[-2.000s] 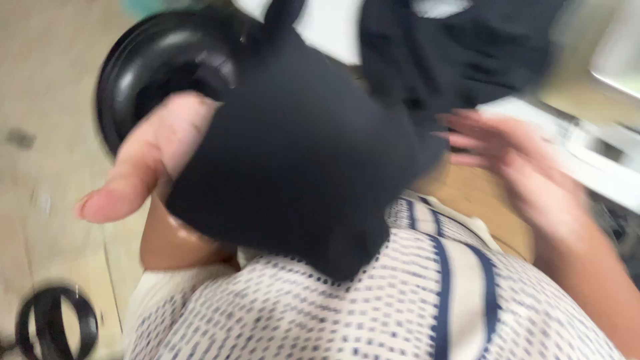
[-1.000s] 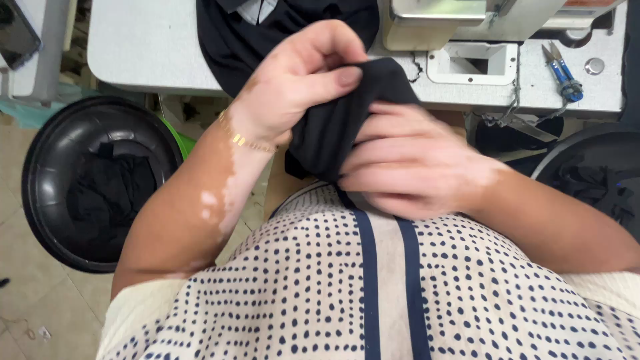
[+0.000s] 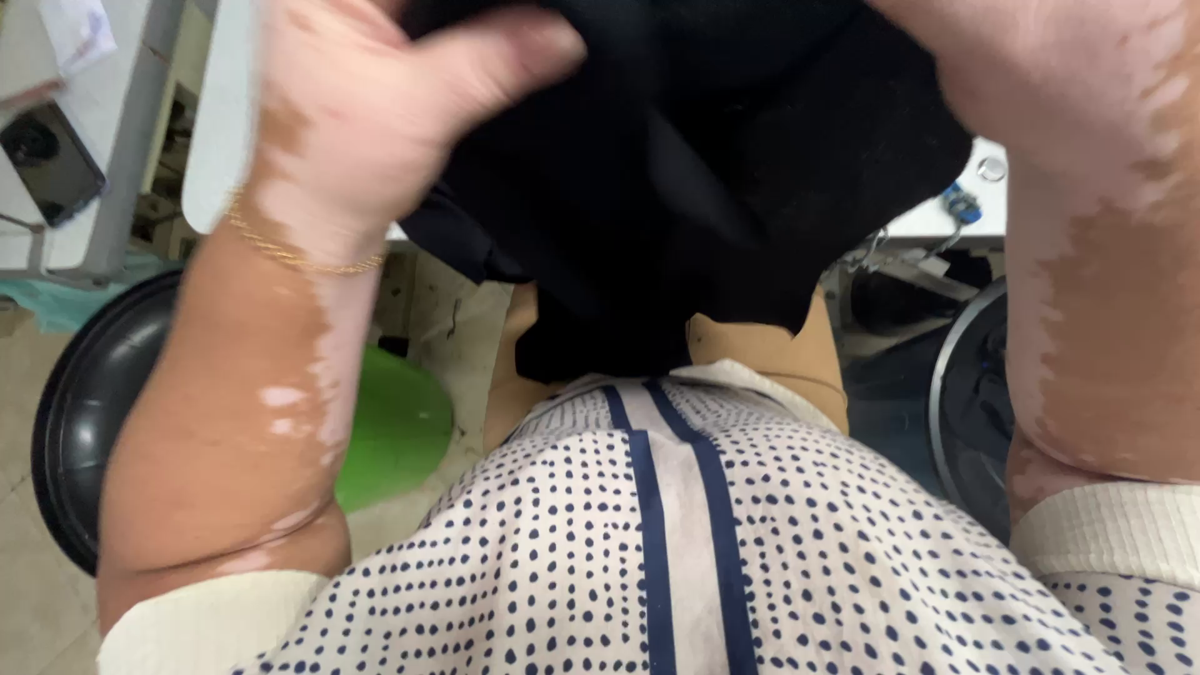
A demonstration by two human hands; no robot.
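Observation:
A black cloth garment [image 3: 694, 187] hangs spread out between my raised hands, its lower edge falling over my lap. My left hand [image 3: 394, 103], with a gold bracelet at the wrist, is at the garment's upper left; the thumb lies over the cloth and the fingers run out of the frame. At the upper right, my right hand [image 3: 1022, 66] is against the garment's other side, its fingers cut off by the top edge, so its grip is hidden.
Behind the cloth is a white sewing table [image 3: 923, 220] with blue-handled thread snips [image 3: 961, 202]. A black basin [image 3: 70, 422] and a green bin [image 3: 394, 422] stand at the left, a dark round tub [image 3: 966, 403] at the right. A phone [image 3: 52, 159] rests on the left-hand table.
A second ago both hands were close together on the bunched black cloth; now they are wide apart and farther forward, and the cloth is spread between them, covering the sewing machine's place.

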